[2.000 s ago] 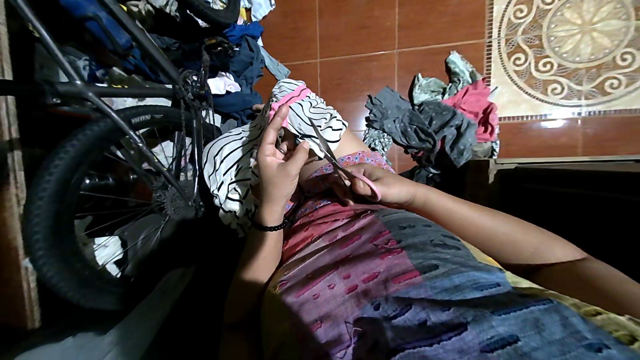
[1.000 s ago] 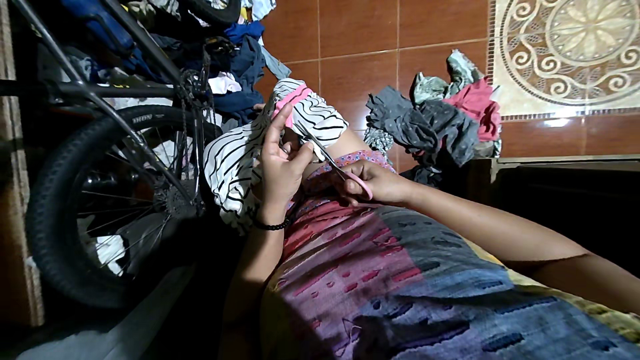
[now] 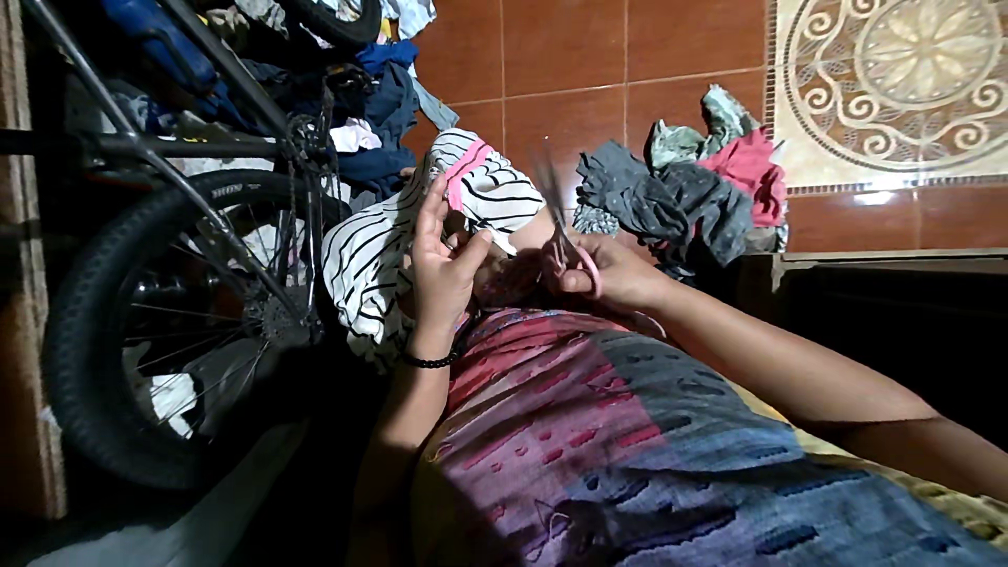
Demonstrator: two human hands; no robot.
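Note:
White fabric with black stripes and a pink band [image 3: 362, 268] lies over my lap and knee. My left hand [image 3: 445, 264], with a black bead bracelet at the wrist, holds an edge of it between thumb and fingers. In my right hand [image 3: 594, 272] is a pair of scissors [image 3: 587, 272] with pink handles. The blades point away from me, to the right of the striped fabric and apart from it, and are blurred. Where the fabric bunches between my left thumb and fingers, part of it is hidden.
A bicycle with a thick rear tire [image 3: 75, 339] stands close at the left. Behind it lies a heap of clothes [image 3: 386, 102]. Grey, green and red cloths [image 3: 669, 197] are piled on the brown tile floor [image 3: 563, 118], near a patterned tile panel [image 3: 929, 47] at the right.
My right hand has moved the scissors to the right, away from the striped fabric; earlier the blades lay across it by my left fingers. My left hand has stayed nearly in place.

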